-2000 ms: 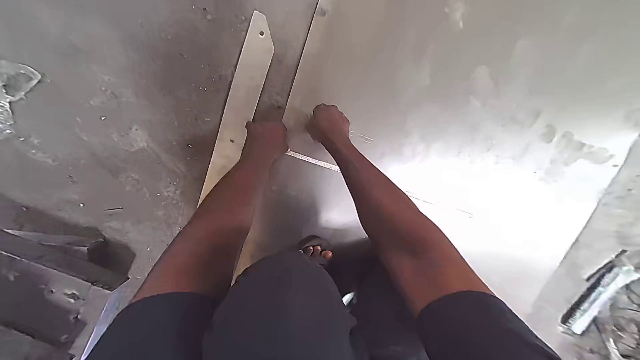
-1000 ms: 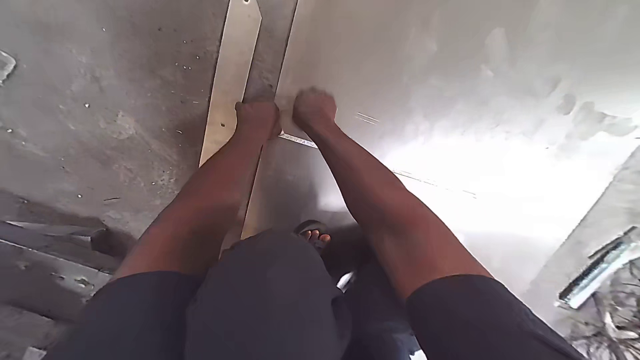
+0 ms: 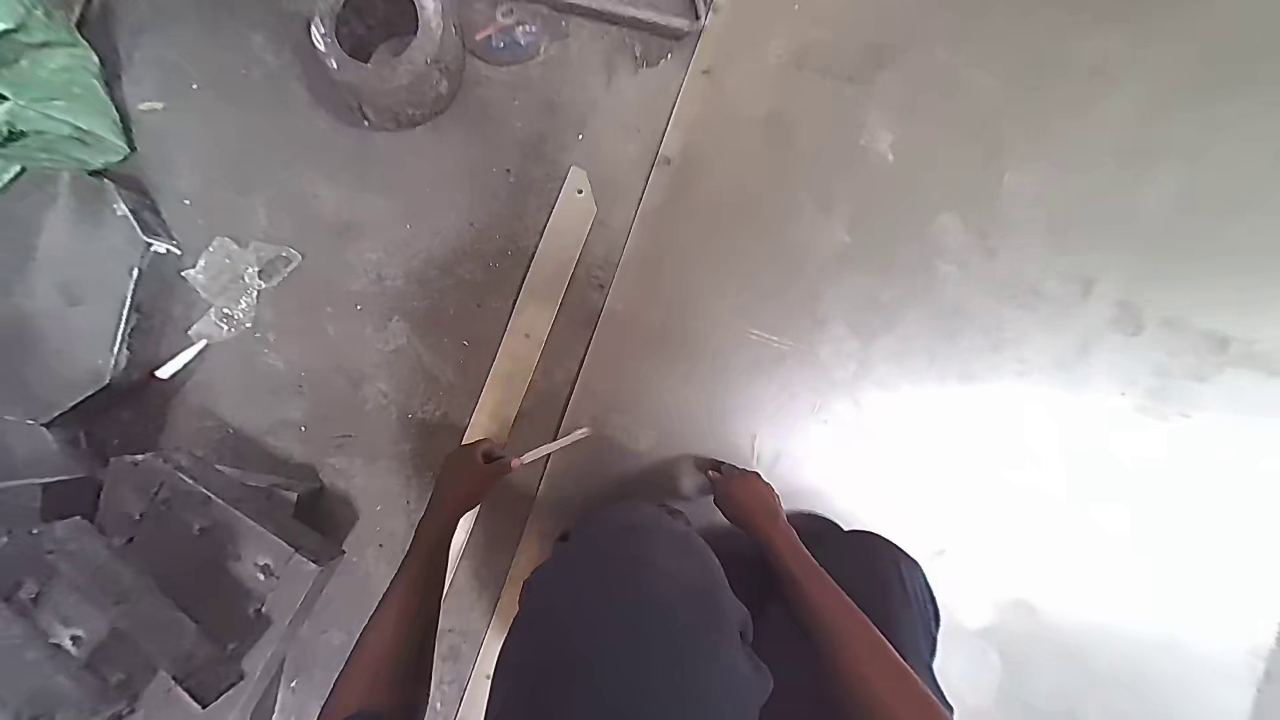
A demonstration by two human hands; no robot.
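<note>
My left hand [image 3: 475, 475] is closed on one end of a thin, pale strip [image 3: 553, 446], perhaps a short rule or tape; its free end points right over the edge of a large metal sheet [image 3: 690, 300]. Under and beside that hand lies a long flat metal bar [image 3: 535, 320] with a pointed, holed end. My right hand [image 3: 742, 492] is over the sheet, near my knees, its fingers curled around something small and dark that I cannot make out. Short scratched lines show on the sheet.
A round, hollow metal piece [image 3: 385, 65] sits on the floor at the top. Crumpled clear plastic [image 3: 235, 285] and a green sheet or bag [image 3: 55, 90] lie at the left. Metal offcuts [image 3: 170, 570] are piled at the lower left.
My hands, close together at the sheet's edge before, are now apart, the right one nearer my knees. The pale strip no longer lies across the sheet. The view has shifted.
</note>
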